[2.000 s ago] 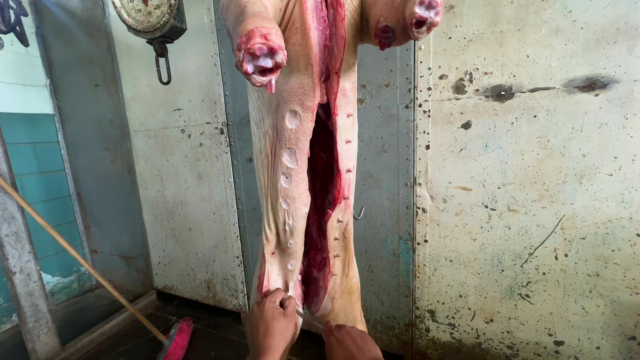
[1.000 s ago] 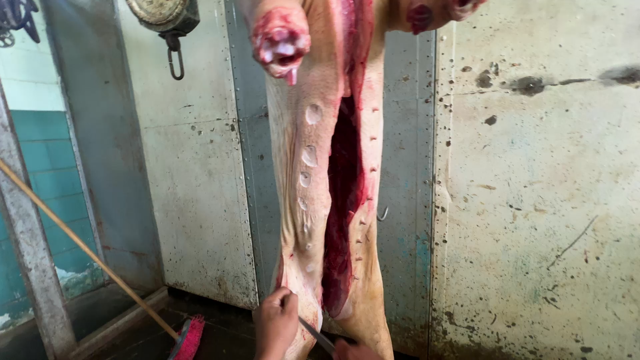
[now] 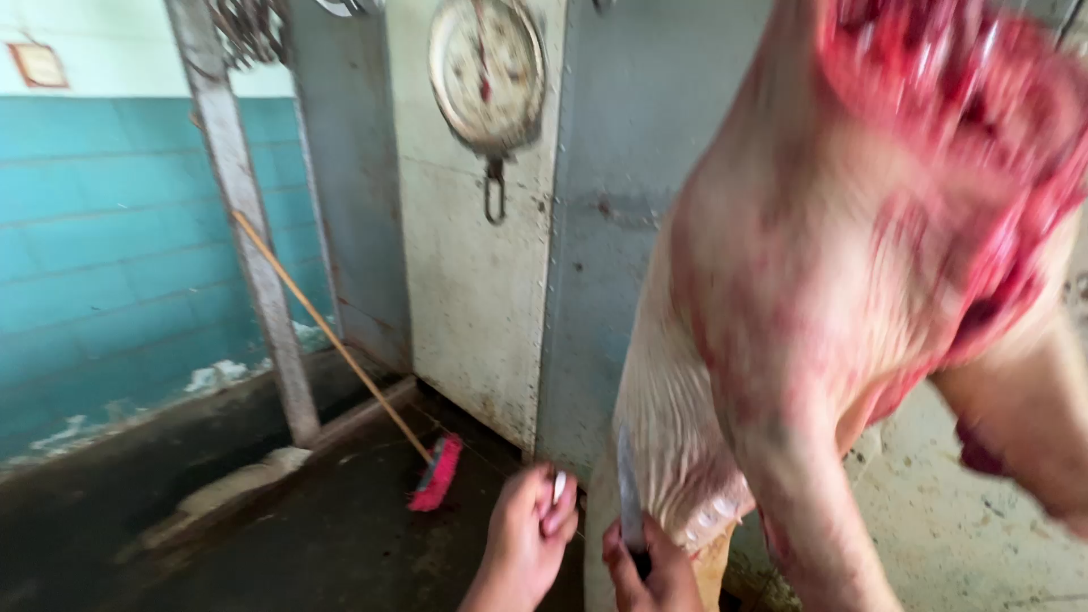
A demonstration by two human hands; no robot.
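Observation:
A pig carcass [image 3: 782,280], headless and slit along the belly, hangs at the right, its raw neck cut near the top. My right hand [image 3: 650,565] grips a knife [image 3: 629,489] by its dark handle, blade pointing up in front of the carcass skin. To the left of it, my left hand [image 3: 534,518] is curled closed around a small whitish piece, which shows between the fingers; what it is cannot be made out. The left hand is apart from the carcass.
A dial hanging scale [image 3: 486,76] with a hook hangs ahead. A push broom with pink bristles [image 3: 438,476] leans on a metal post [image 3: 246,212] at left. Metal panels [image 3: 476,280] stand behind. A dark ledge runs along the teal block wall [image 3: 85,255].
The view has swung left and up the carcass. Both hands have come away from the lower part of the carcass, and the knife blade now points up.

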